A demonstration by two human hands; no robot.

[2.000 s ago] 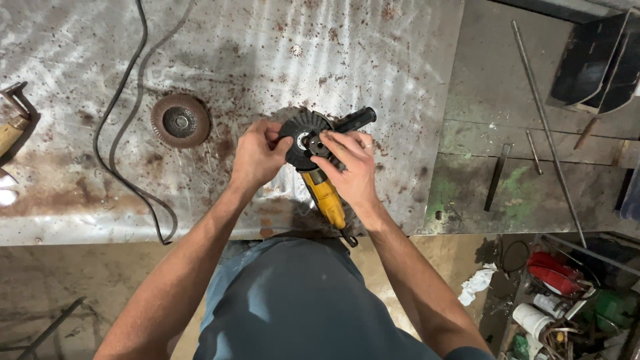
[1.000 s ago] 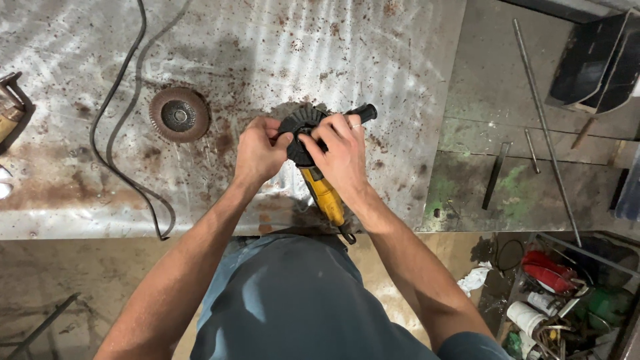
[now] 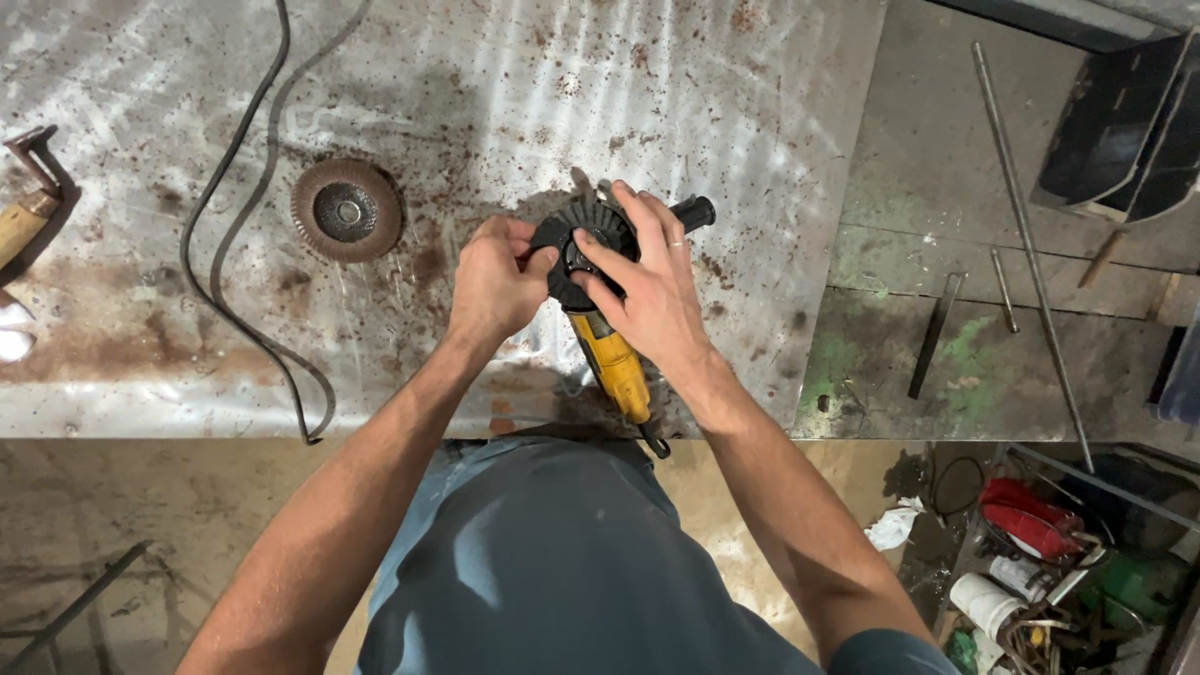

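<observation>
A yellow and black angle grinder (image 3: 611,361) lies on the metal-topped bench, its disc side up and its side handle (image 3: 695,214) pointing right. On its head sits a black flap disc (image 3: 586,220). My left hand (image 3: 497,274) pinches the disc's left edge between thumb and fingers. Over the disc's centre and right side is my right hand (image 3: 647,272), thumb and forefinger at the dark hub fitting, which they partly hide. A worn brown flap disc (image 3: 348,210) lies on the bench to the left.
A black cable (image 3: 221,178) runs down the bench's left part. At the far left lies a wooden-handled tool (image 3: 26,220). A long metal rod (image 3: 1031,234), a short rod (image 3: 1005,291) and a flat dark bar (image 3: 934,337) are on the right, near a black container (image 3: 1116,127). A cluttered bin stands below.
My right hand has shifted over the disc's hub, and its fingers are now spread across the disc's right side. My left hand stays at the disc's left edge.
</observation>
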